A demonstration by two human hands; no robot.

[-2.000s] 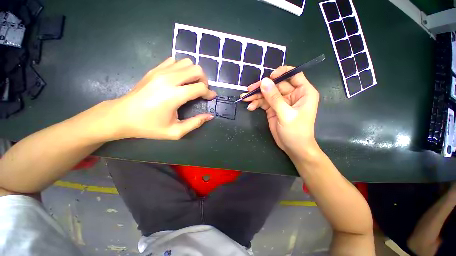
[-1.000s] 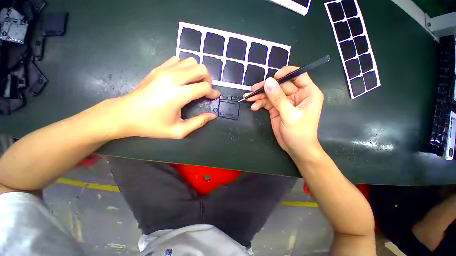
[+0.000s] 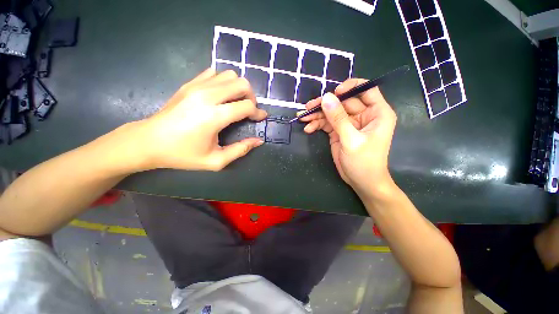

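Note:
A small squarish black plastic housing (image 3: 277, 131) lies flat on the dark green bench. My left hand (image 3: 205, 122) holds its left end between thumb and fingers. My right hand (image 3: 357, 126) holds dark tweezers (image 3: 368, 85) like a pencil, and their fine tip is at the housing's upper right corner. Whether the tip touches it I cannot tell. A white sticker sheet (image 3: 260, 100) with rows of black squares lies just behind the hands, its lower left part hidden by my left hand. Whether a sticker lies on the housing is hard to see.
A loose pile of black plastic parts (image 3: 21, 67) lies at the far left. Another sticker sheet (image 3: 434, 60) lies slanted at the right, and a white sheet edge (image 3: 358, 5) shows at the top. A black tray (image 3: 542, 116) stands at the right edge. A person's arm (image 3: 547, 246) shows at lower right.
The view has shifted slightly. My hands, the tweezers and the housing stay almost in the same places. The other person's arm at lower right has moved partly out of view.

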